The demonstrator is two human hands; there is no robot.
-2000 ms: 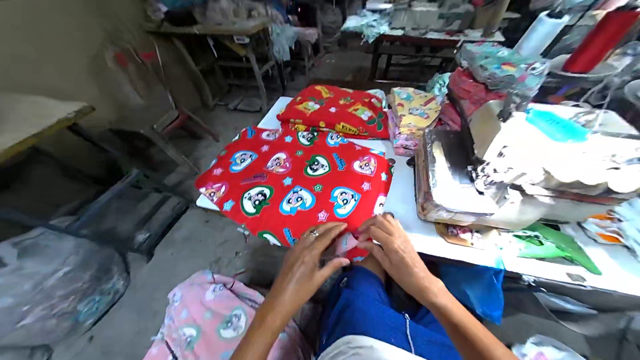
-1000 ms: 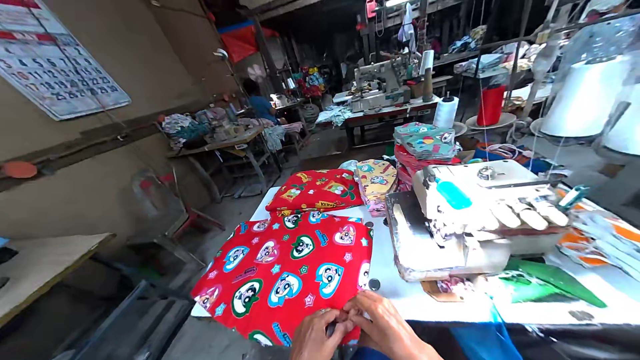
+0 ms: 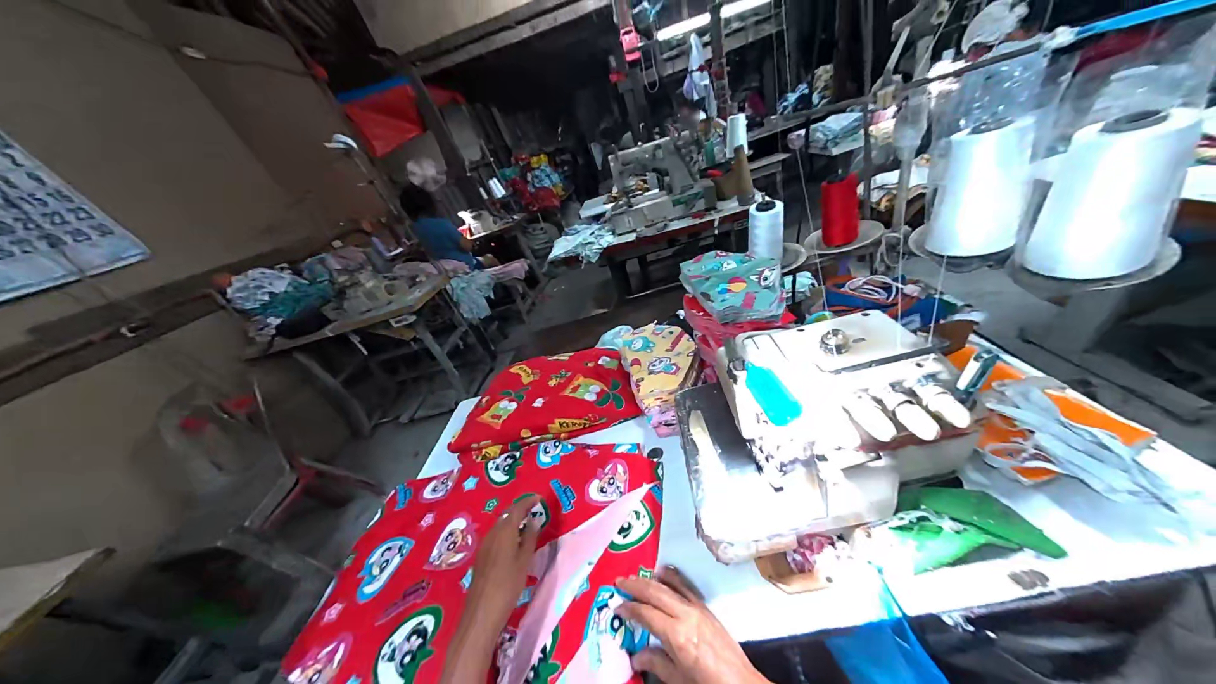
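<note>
Red cartoon-print fabric (image 3: 446, 541) lies over the white table's near left part and hangs past its edge. A fold of it is turned up, showing a pale pink underside (image 3: 570, 560). My left hand (image 3: 513, 546) rests on the fabric left of this fold, its fingertips pointing away; whether it pinches cloth is unclear. My right hand (image 3: 679, 622) lies palm down on the fabric's right edge, fingers spread, close to the bare tabletop. Behind the cloth sits a folded red print stack (image 3: 551, 399), with yellow print fabric (image 3: 657, 361) beside it.
An overlock sewing machine (image 3: 855, 389) stands right of the cloth. Green cloth (image 3: 978, 522) and an orange tray (image 3: 1092, 418) lie beyond it. White thread cones (image 3: 1107, 199) and a red cone (image 3: 840, 214) stand behind. A person (image 3: 439, 228) sits at a far table.
My hands have separated from their place together at the fabric's near edge; the left is now farther up the cloth. A fold now shows the pink underside. The view has tilted upward.
</note>
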